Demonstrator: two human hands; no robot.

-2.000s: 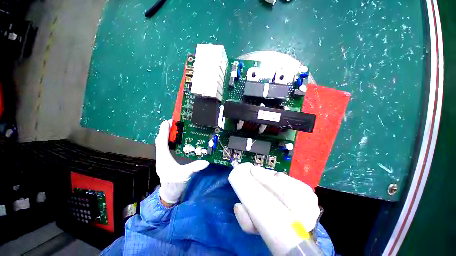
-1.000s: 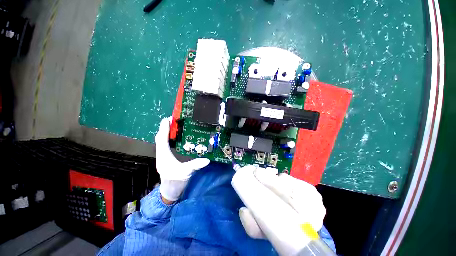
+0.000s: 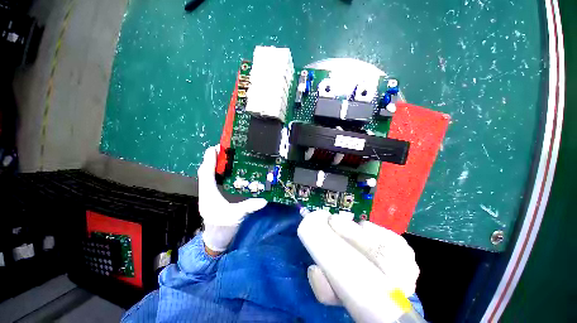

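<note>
The green circuit board [image 3: 266, 169] lies on a red foam pad [image 3: 414, 161], which sticks out at the right and left. It carries a tall white block, a black square component and a long black transformer. My gloved left hand [image 3: 224, 205] holds the board's lower left corner, thumb along the front edge. My gloved right hand [image 3: 373, 252] grips the white glue dispenser [image 3: 335, 252], which has a yellow mark towards the rear. Its needle tip points at the board's front edge, near the small screw terminals [image 3: 304, 193]; whether it touches is too small to tell.
A round white object [image 3: 345, 64] shows behind the board on the green bench [image 3: 468, 57]. A dark tool end [image 3: 193, 4] is at the top edge. A conveyor edge [image 3: 538, 170] curves along the right. Another board on red foam [image 3: 136, 227] stands lower left among black racks.
The board has shifted slightly up and right in the view. My right hand and the dispenser have moved slightly right and down. My left hand keeps its hold.
</note>
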